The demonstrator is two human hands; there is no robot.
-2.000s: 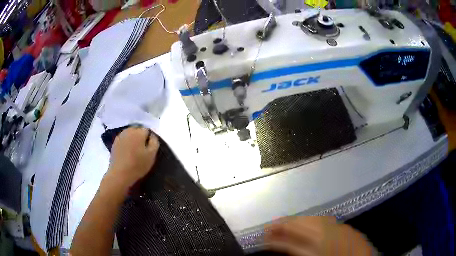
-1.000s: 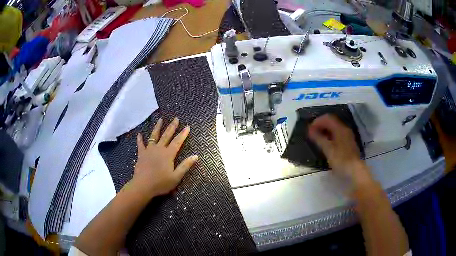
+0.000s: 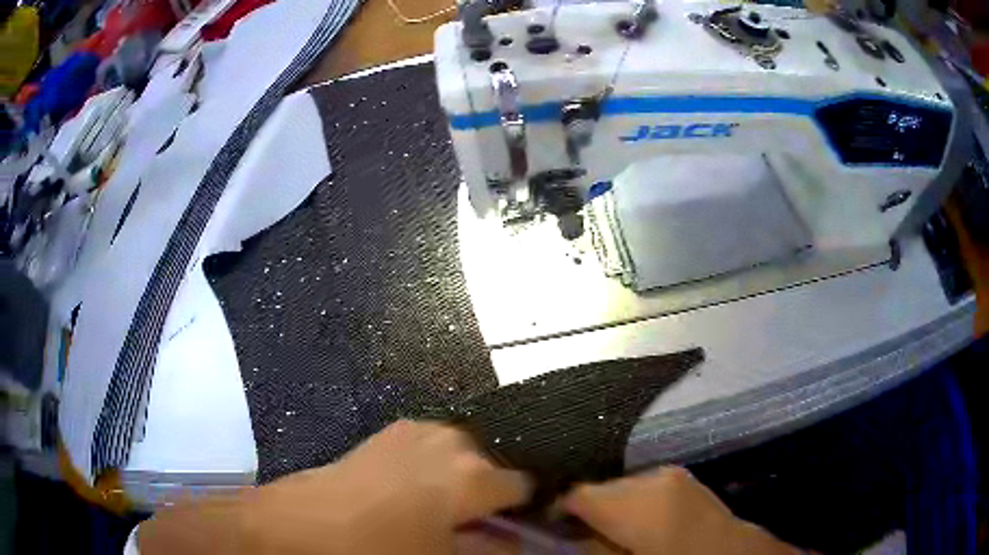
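A large dark herringbone panel [image 3: 358, 260] lies face up left of the needle, its upper left edge folded to show a pale back. A smaller dark piece [image 3: 575, 417] lies across its lower right, with a pointed end on the machine bed. My left hand [image 3: 412, 477] and my right hand [image 3: 651, 510] meet at the bottom, both closed on the dark piece's near edge; the fingertips are blurred and partly hidden. Pale small cut pieces [image 3: 705, 222] lie stacked right of the needle.
The white JACK sewing machine [image 3: 694, 119] stands behind, its lamp lighting the bed. Stacked cut panels [image 3: 174, 271] curve along the left. A measuring tape strip [image 3: 759, 417] runs along the front edge. Coloured cloth is heaped at the upper left.
The dark top piece has left the stack by the needle, and a pale side shows there. Both hands have moved down to the front edge and come together on the dark piece.
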